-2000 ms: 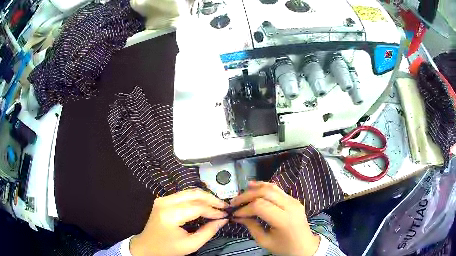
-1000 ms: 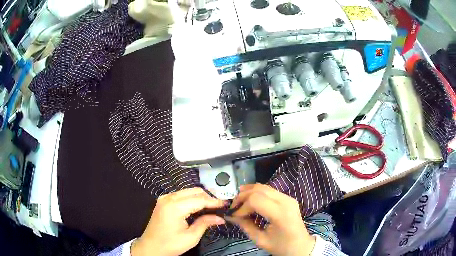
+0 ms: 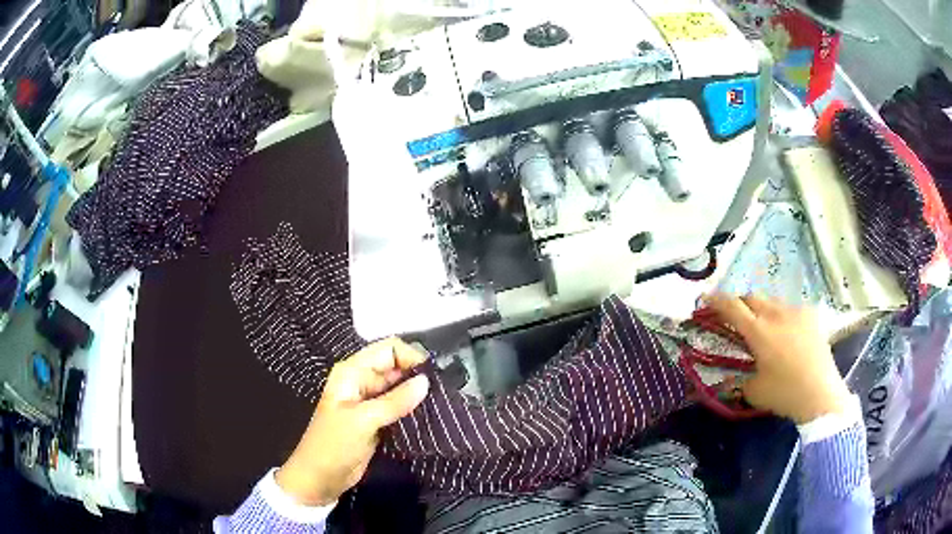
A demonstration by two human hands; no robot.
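The dark pinstriped garment piece (image 3: 501,433) runs from the dark table area at the left, across the table's front edge, to the right below the machine. My left hand (image 3: 360,417) pinches its edge between thumb and fingertips. My right hand (image 3: 778,355) is on the red-handled scissors (image 3: 720,365) at the right, with fingers around the handles. The scissors' blades are hard to make out. The overlock machine (image 3: 585,250) stands just behind the cloth.
A heap of striped cloth (image 3: 167,156) lies at the upper left. A beige strip (image 3: 835,229) and another striped piece (image 3: 882,198) lie at the right. A clear plastic bag (image 3: 908,407) hangs at the lower right. Grey striped cloth (image 3: 585,501) covers my lap.
My right hand has let go of the cloth and moved right onto the scissors. My left hand still pinches the cloth, slightly higher and further left. The view has shifted, and more striped cloth shows in front.
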